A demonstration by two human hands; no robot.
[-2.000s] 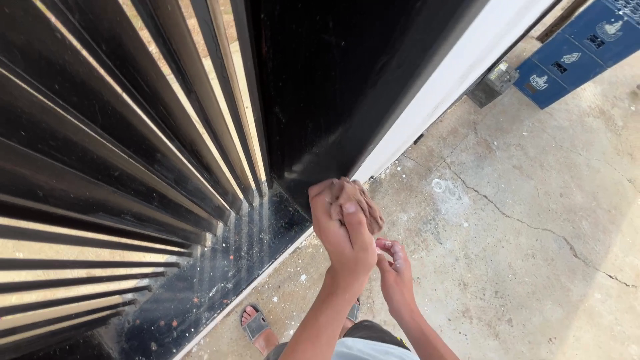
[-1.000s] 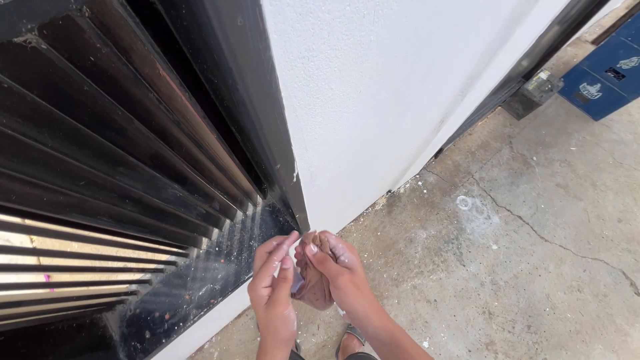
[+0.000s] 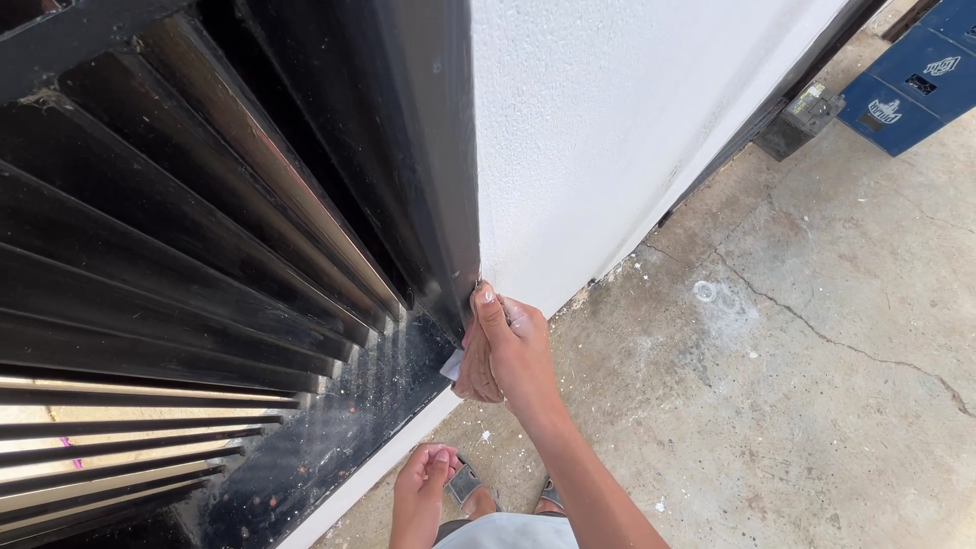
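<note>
My right hand (image 3: pixel 524 347) grips a crumpled brown cloth (image 3: pixel 479 366) and holds it against the lower edge of the dark door frame (image 3: pixel 446 191), where the frame meets the white wall (image 3: pixel 587 137). My thumb points up along the cloth, and a pale piece of material shows at its left side. My left hand (image 3: pixel 427 474) is lower down, apart from the cloth, with its fingers curled in; nothing shows in it. Whitish smears are on the fingers of both hands.
Black metal slats (image 3: pixel 191 221) stand at the left above a dusty black sill (image 3: pixel 335 427). A used battery (image 3: pixel 801 118) and blue plastic crates (image 3: pixel 907 84) sit at the upper right on cracked concrete (image 3: pixel 762 396). My sandalled feet (image 3: pixel 465 484) are below.
Both hands were together at the cloth a second ago. Now my left hand is away from it, lower down, and my right hand presses the cloth to the frame's edge.
</note>
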